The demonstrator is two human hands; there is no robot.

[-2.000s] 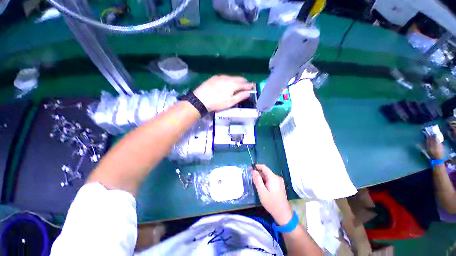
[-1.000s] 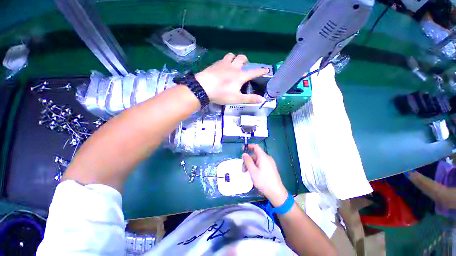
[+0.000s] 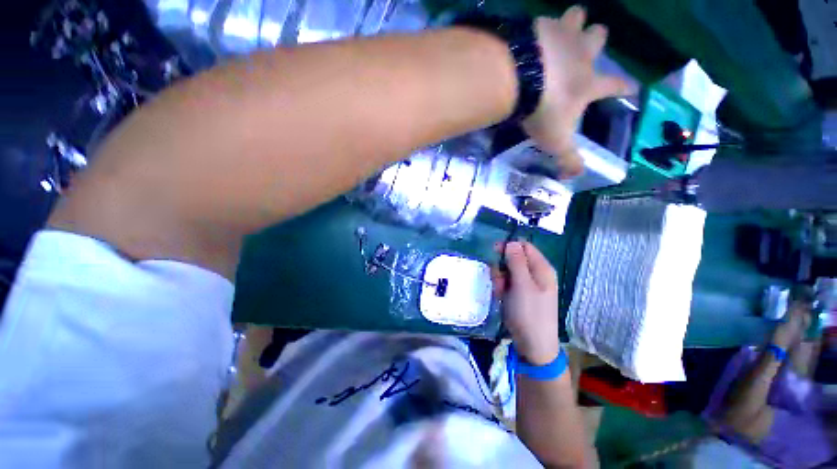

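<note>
The white screw feeder stands on the green bench with its metal pick-up block in front. My left hand rests over the top of the feeder, fingers spread. My right hand holds a thin dark tool, possibly tweezers, with its far end close to the pick-up block; the exact contact is blurred. A white rounded-square housing lies left of my right hand, with a small black part on it. A thin wire lead runs left from it over clear film.
Wrapped housings stand left of the feeder. A green power supply and a white sheet stack stand to its right. Wire leads lie on the black mat. A blurred grey shape, possibly the screwdriver, is at right. Another person's arm shows far right.
The view has tilted and moved closer. The screwdriver no longer hangs clearly over the feeder. My left hand stays at the feeder; my right hand still holds the tool near the block.
</note>
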